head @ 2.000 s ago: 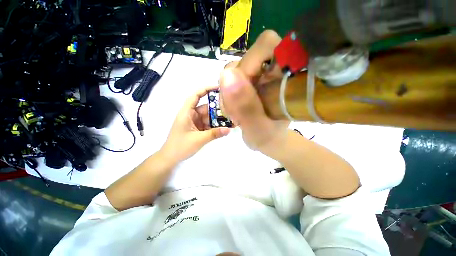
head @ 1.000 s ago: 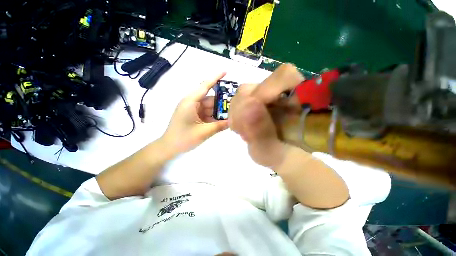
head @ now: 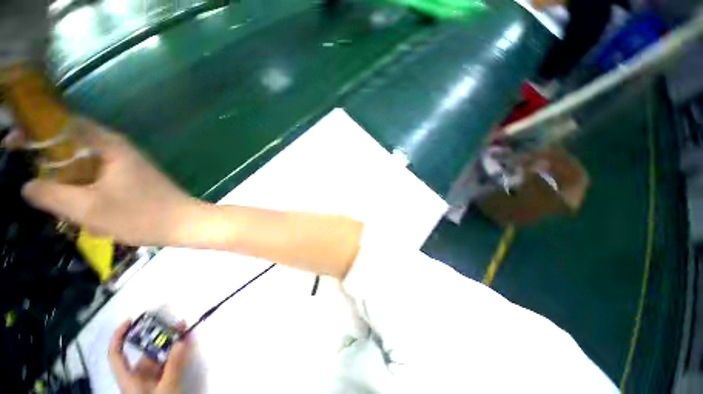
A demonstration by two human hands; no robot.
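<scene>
My left hand (head: 146, 377) holds a small adapter board (head: 153, 336) with silver and yellow parts at the lower left, over the white work sheet (head: 324, 165). A thin black cable (head: 231, 297) runs from the board up and right across the sheet. My right hand (head: 123, 192) grips the glue gun (head: 37, 108) at the upper left, apart from the board. The gun's amber tube with pale bands is blurred and cut off by the left edge. Its red trigger and nozzle tip cannot be made out.
A dark, blurred adapter pile (head: 31, 285) fills the left edge beside a yellow piece (head: 96, 252). A green surface (head: 254, 85) lies beyond the sheet. A brown box (head: 536, 185), a pale bar (head: 609, 81) and a dark figure, possibly a person, are at right.
The view has swung right, putting both hands at the left. The gun and my right hand have moved away from the board, which my left hand still holds.
</scene>
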